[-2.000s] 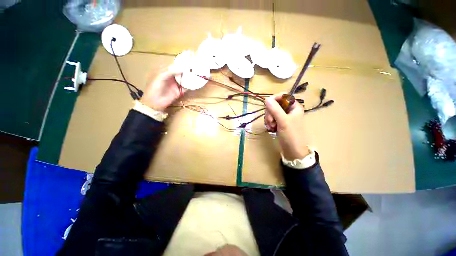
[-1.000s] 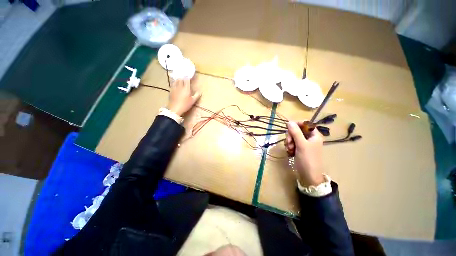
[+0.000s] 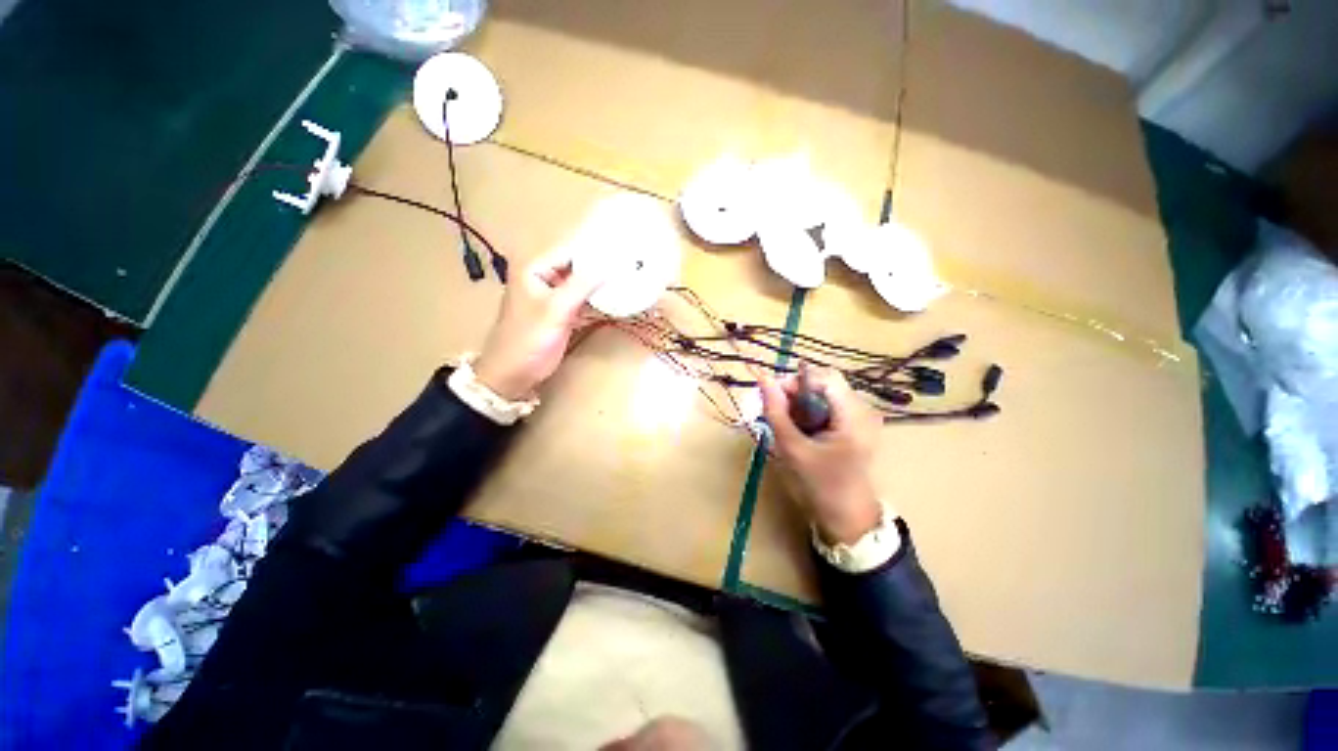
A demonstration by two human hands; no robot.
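Observation:
My left hand [image 3: 536, 326] holds a white disc [image 3: 631, 261] by its left edge, over the cardboard. Red lead wires [image 3: 704, 367] run from below the disc to the right. My right hand [image 3: 822, 448] is closed around a dark rounded handle [image 3: 810, 409], seen end-on; no shaft can be made out. Black cables with plug connectors [image 3: 927, 380] fan out to the right, passing by my right hand. Whether the right fingers also hold a wire cannot be told.
Several white discs [image 3: 900, 269] lie at the board's far side. A wired disc [image 3: 457, 99] and a pronged base [image 3: 326, 176] lie at left. A blue bin [image 3: 74, 543] holds white parts. Clear bags lie at far left and at right [image 3: 1291, 382], near a dark red clump [image 3: 1287, 565].
My left hand has come back from the far left pieces and now holds a disc near the red wires. My right hand has turned, so the long dark shaft no longer shows. The view has shifted.

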